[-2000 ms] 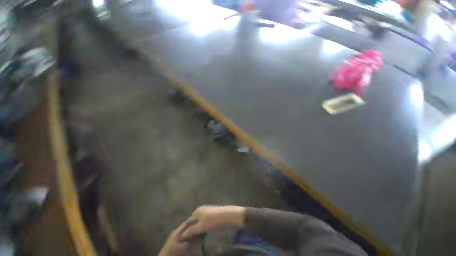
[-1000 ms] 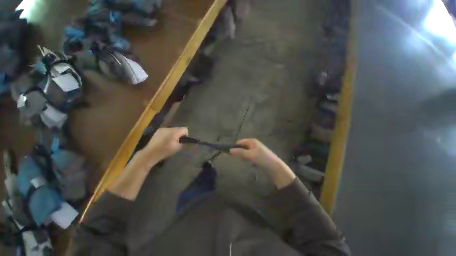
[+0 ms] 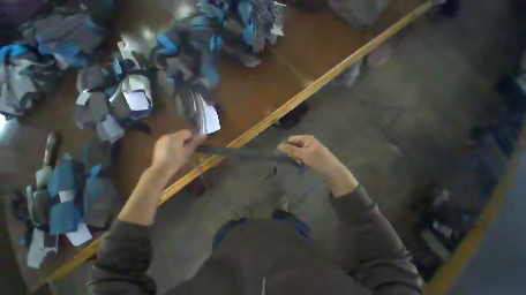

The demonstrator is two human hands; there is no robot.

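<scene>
My left hand point(image 3: 172, 155) pinches one end of a dark grey tie strip point(image 3: 245, 152), over the brown table's yellowish edge. My right hand point(image 3: 311, 157) pinches the other end, over the floor. The strip is stretched nearly level between them. Just beyond my left hand a grey and white cut-piece bundle point(image 3: 198, 109) lies on the table; I cannot tell whether the hand touches it. Grouped grey bundles with a white ticket point(image 3: 137, 101) lie further left. Another group of grey and blue bundles point(image 3: 65, 195) lies at the lower left.
The brown table's yellowish edge point(image 3: 277, 117) runs diagonally. Larger grey-blue heaps point(image 3: 60, 36) lie at the far left. A mottled tan stick point(image 3: 51, 148) lies by the lower-left bundles. The grey table point(image 3: 500, 248) is at the lower right, with dark items beneath its edge.
The view has swung left from the grey table to the brown table. My hands, together two seconds ago, are now apart with the strip stretched between them, wider than one second ago.
</scene>
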